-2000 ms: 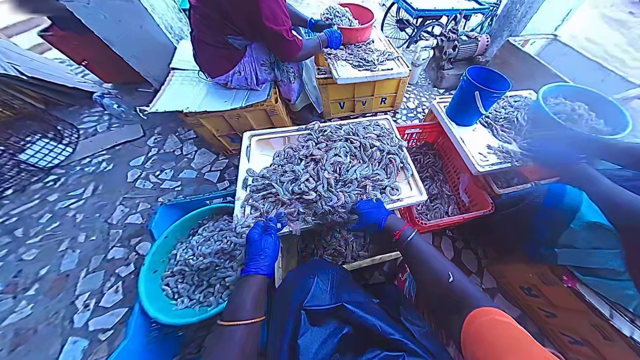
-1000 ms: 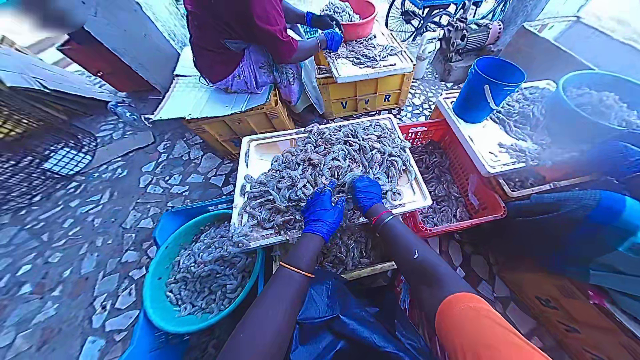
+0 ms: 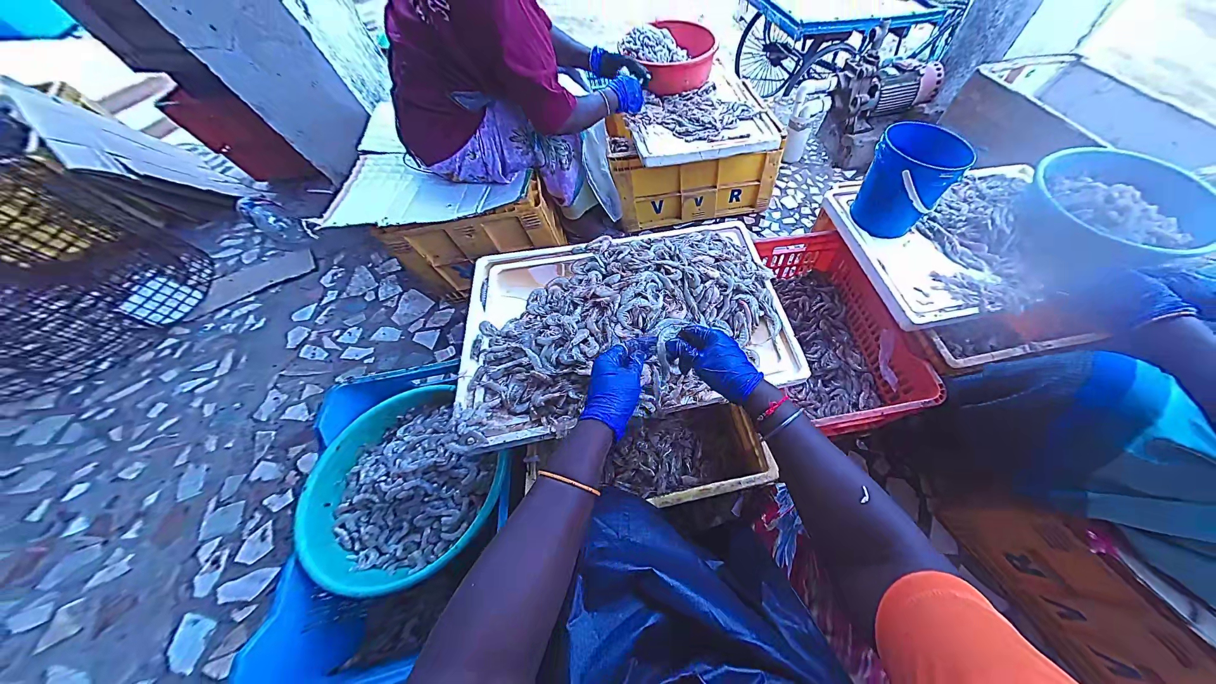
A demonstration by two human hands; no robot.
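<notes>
A heap of grey raw shrimp (image 3: 627, 294) covers much of a white tray (image 3: 503, 285) in front of me. Over the tray's near edge, my left hand (image 3: 616, 380) and my right hand (image 3: 717, 361), both in blue gloves, meet with a shrimp (image 3: 665, 344) between their fingertips. Beneath the near edge, a box with a pale rim (image 3: 712, 492) holds small pieces, perhaps shrimp heads or shells. A teal basin (image 3: 318, 503) of shrimp stands left of the tray, and a red plastic crate (image 3: 869, 323) holding darker shrimp or heads touches its right side.
A person (image 3: 484, 85) works ahead at another tray with a red basin (image 3: 686, 62), on a yellow crate (image 3: 703, 190). At right are a blue bucket (image 3: 912, 176), a pale blue basin (image 3: 1121, 209) and another worker's arm (image 3: 1173, 332). A black mesh basket (image 3: 85, 275) stands at far left.
Both hands were first apart at the tray's near edge, then reached into the heap; now they are together nearer its front with a shrimp.
</notes>
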